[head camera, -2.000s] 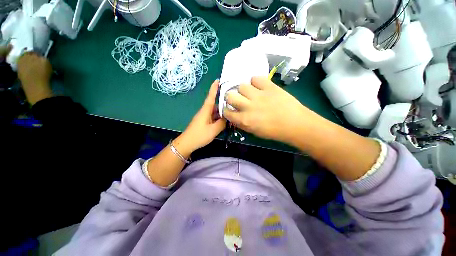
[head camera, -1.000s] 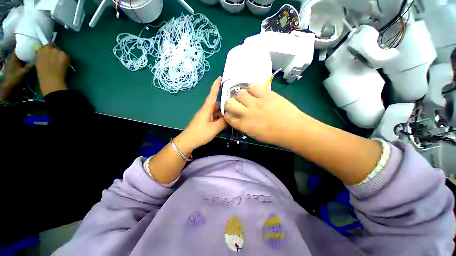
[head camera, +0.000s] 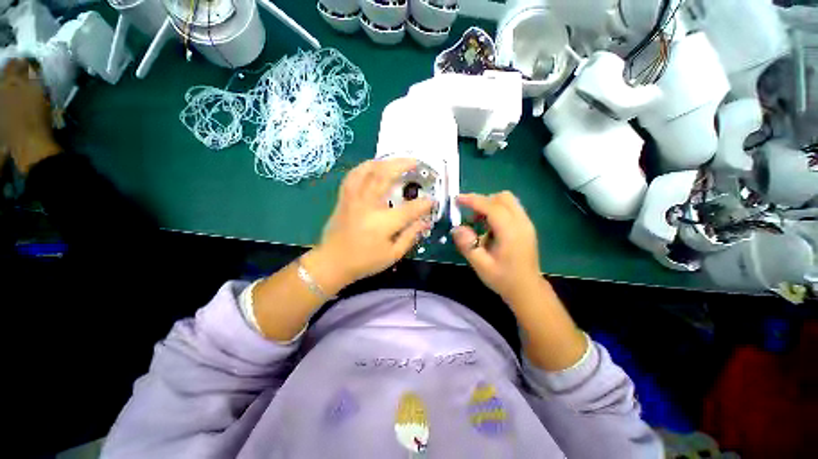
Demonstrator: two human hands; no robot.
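Observation:
A white camera housing (head camera: 417, 125) lies on the green mat with its round open end towards me; a dark round spot shows inside. My left hand (head camera: 368, 220) lies over the left side of this end, fingers on its rim and thumb across the opening. My right hand (head camera: 498, 242) is at the right side of the opening, thumb and forefinger apart around a small white piece that may belong to the housing. Whether the right hand grips anything is unclear. Thin wires with small white plugs hang below the opening, partly hidden by the fingers.
A tangled white cord heap (head camera: 300, 116) lies left of the housing. Board cups (head camera: 384, 20) and a dark circuit board in a white cover (head camera: 468, 54) are behind it. White camera bodies (head camera: 596, 166) crowd the right. Another person's hand (head camera: 25, 116) works at far left.
My right hand has left the top of the opening and moved to its right side; the yellow-tipped tool no longer shows. My left hand has moved up over the opening. The view has shifted slightly.

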